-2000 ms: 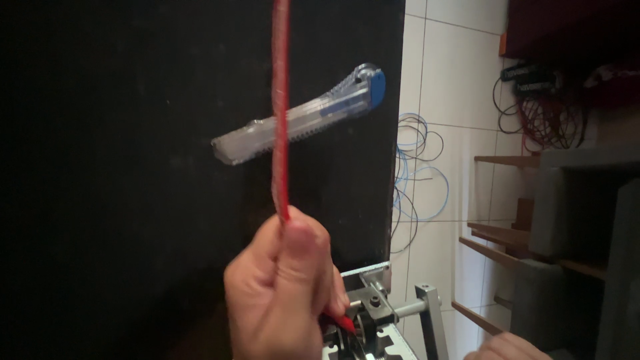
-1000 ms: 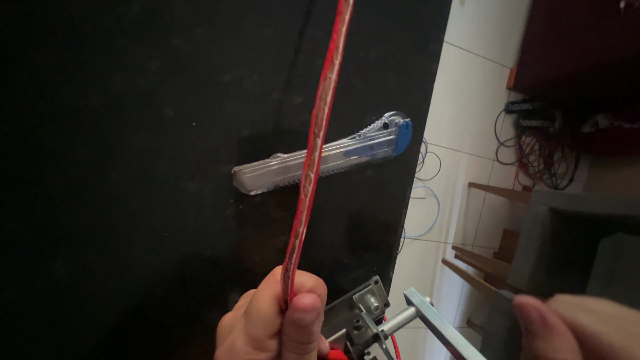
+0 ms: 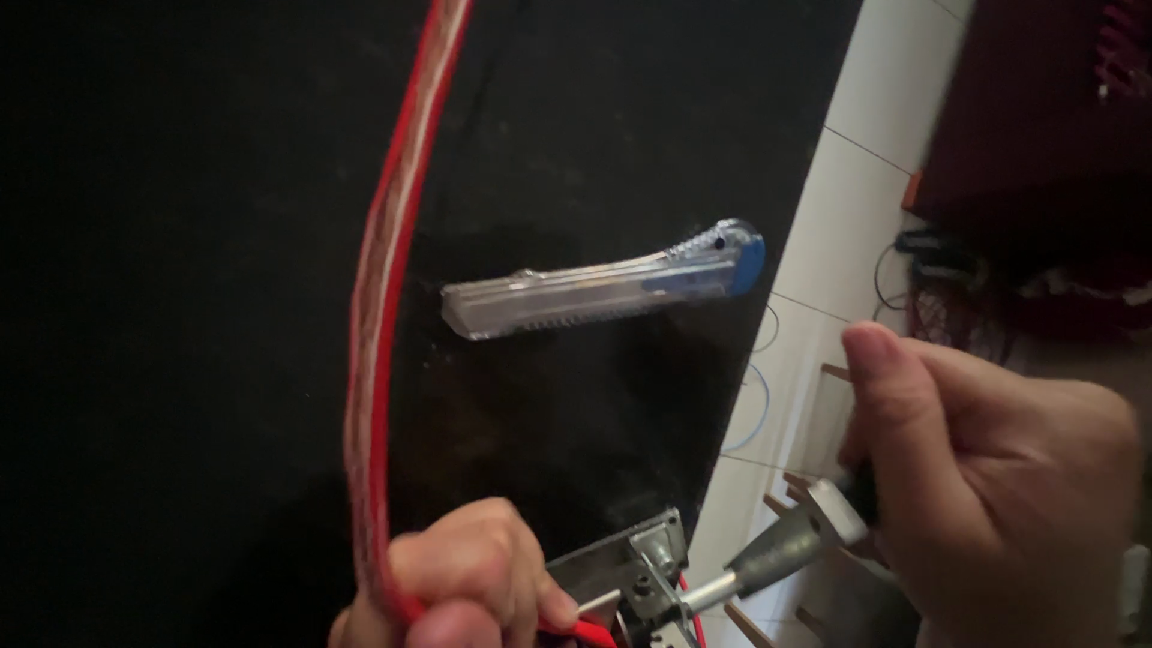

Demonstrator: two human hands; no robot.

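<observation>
My left hand (image 3: 459, 576), at the bottom centre, pinches a red cable (image 3: 382, 297) with a slit, pale-and-copper-toned face along its length. The cable rises from the hand to the top edge, and a red part of it reaches a metal hand-operated device (image 3: 652, 585) beside the fingertips. My right hand (image 3: 999, 450), at the right, is closed around the dark end of that device's metal lever (image 3: 783, 549). A clear plastic snap-off utility knife (image 3: 603, 283) with a blue end lies on the black tabletop between the cable and the table edge.
The black table's edge (image 3: 805, 189) runs down the right of the tabletop. Beyond it are pale floor tiles (image 3: 810, 261), a thin blue cable (image 3: 760, 414) on the floor, tangled wires (image 3: 945, 306) and wooden legs (image 3: 747, 625).
My right hand has come in from the lower right and now holds the lever. My left hand still grips the red cable, which bows more to the left. The view has shifted.
</observation>
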